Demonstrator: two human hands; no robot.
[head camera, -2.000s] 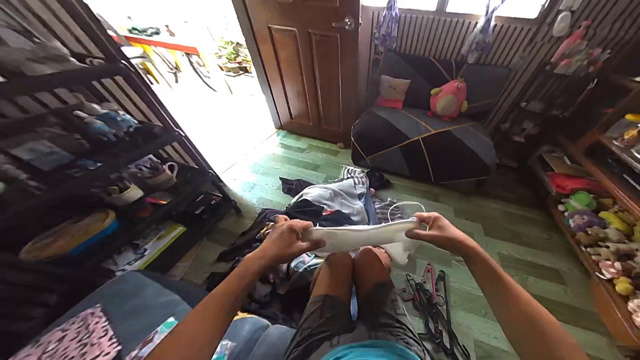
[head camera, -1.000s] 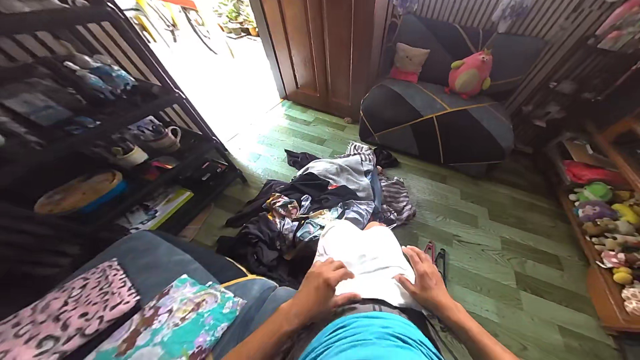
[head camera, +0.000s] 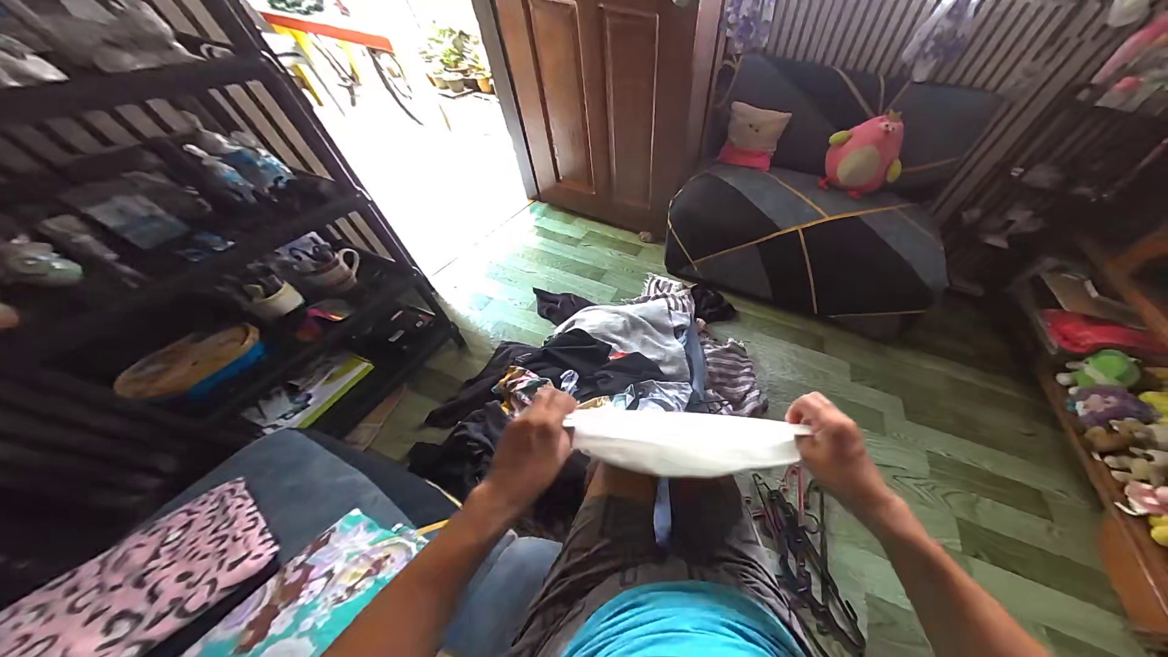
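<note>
A white cloth (head camera: 684, 442) is stretched between my two hands above my knees. My left hand (head camera: 538, 443) pinches its left end, and my right hand (head camera: 835, 447) grips the opposite end. Beyond it on the floor lies a loose heap of clothes (head camera: 630, 333), with grey, black and striped pieces. Folded on the blue sofa at my left are a pink leopard-print cloth (head camera: 146, 570) and a teal floral cloth (head camera: 315, 584). Several clothes hangers (head camera: 803, 557) lie on the floor beside my right leg.
A dark shelf rack (head camera: 365, 205) with mugs and a basket stands at the left. Ahead are an open wooden door (head camera: 602, 100) and a covered sofa (head camera: 803, 237) bearing a pink plush toy (head camera: 865, 157). Stuffed toys (head camera: 1109, 406) fill a wooden shelf at the right.
One second ago the white cloth lay spread over my lap under both hands. Now it is lifted and held taut by its ends, with my hands farther apart.
</note>
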